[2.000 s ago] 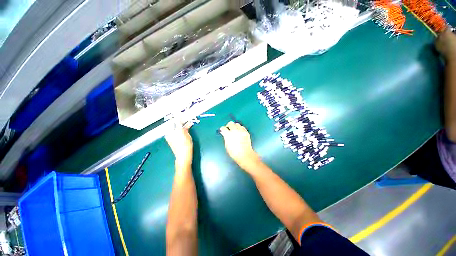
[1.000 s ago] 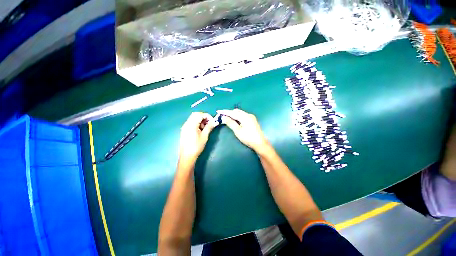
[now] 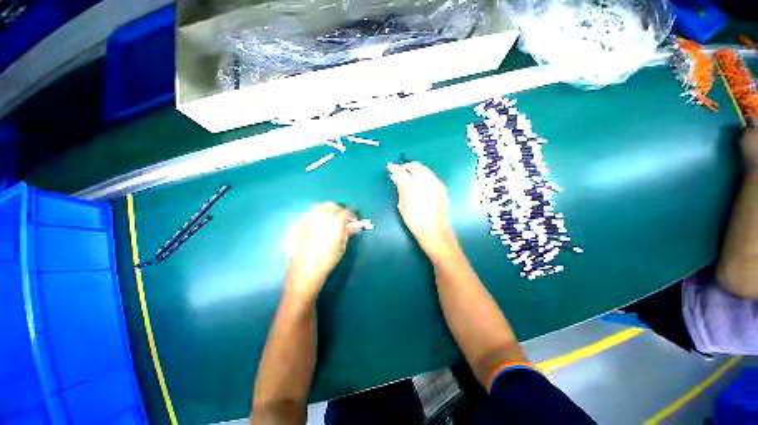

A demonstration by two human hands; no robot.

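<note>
My left hand (image 3: 318, 245) is over the green bench surface (image 3: 374, 332), its fingertips closed on a small piece with a white end (image 3: 359, 225). My right hand (image 3: 421, 197) is a little farther right and forward, its fingertips at a small dark piece (image 3: 404, 158); whether it grips this is unclear. A few loose white tubes (image 3: 321, 162) lie near the rail, in front of my hands. A long banded pile of black-and-white units (image 3: 544, 217) lies to the right. Two long black rods (image 3: 188, 222) lie at left.
A blue tote (image 3: 62, 307) stands at the left end. Beyond the pale rail (image 3: 191, 161) are a carton (image 3: 349, 80) holding clear plastic and a bag of white tubes (image 3: 594, 41). Orange parts (image 3: 696, 68) lie far right. Another person's arm (image 3: 741, 241) reaches in at right.
My hands were together at a small piece one second ago; now they are apart. The left has moved back towards me, the right forward and slightly right. The view has shifted slightly.
</note>
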